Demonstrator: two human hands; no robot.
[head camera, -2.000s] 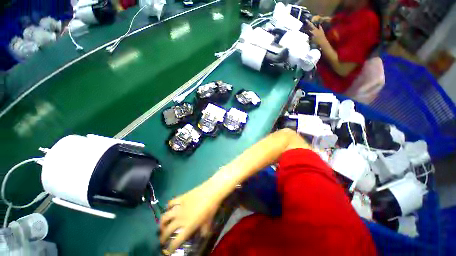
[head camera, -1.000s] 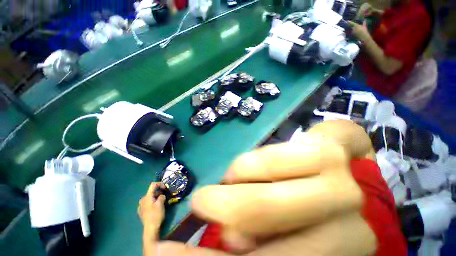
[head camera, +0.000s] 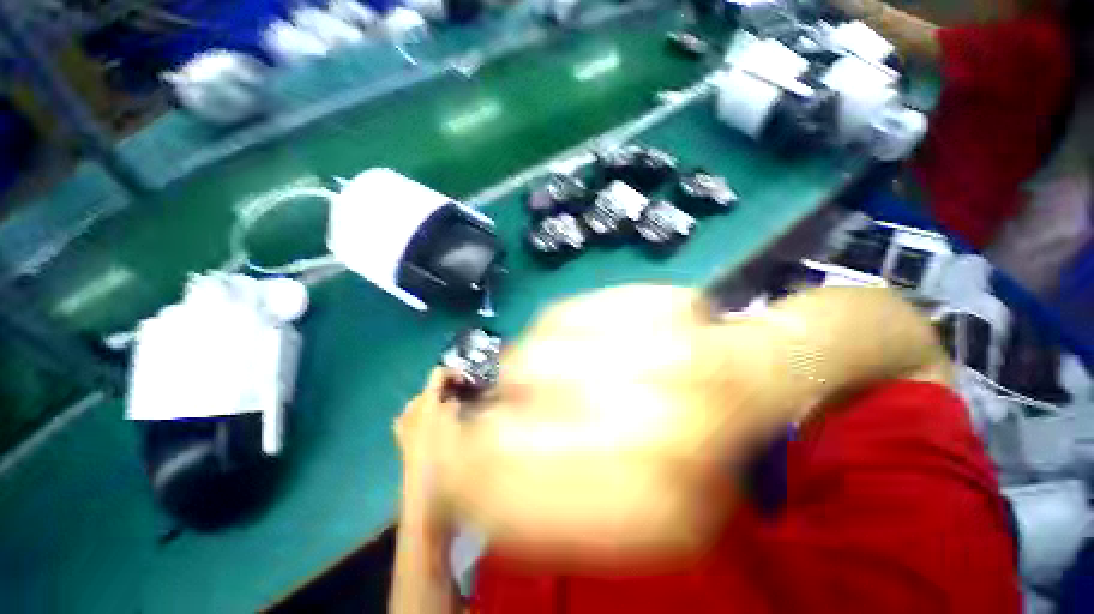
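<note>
A palm-sized black lens module (head camera: 474, 356) with silver electronics lies at the bench edge, partly hidden. My left hand (head camera: 426, 414) holds its near left side with the fingertips. My right hand (head camera: 600, 420) is large and blurred close to the camera, in front of the module's right side; whether it holds anything cannot be told. A white camera body (head camera: 382, 238) with a black head (head camera: 454, 262) lies on its side just behind the module, and a short lead hangs between them.
A second white-and-black camera (head camera: 204, 366) stands at left, a small dark piece beside it. Spare lens modules (head camera: 618, 206) cluster behind. More cameras (head camera: 750, 90) are piled at back right. A blue crate of cameras is at right. A red-sleeved person (head camera: 1002, 114) works beyond.
The view has shifted, so the bench things appear farther right. My right hand, first down at the module, rose close to the camera and now blurs over the module's right side. My left hand stays on it.
</note>
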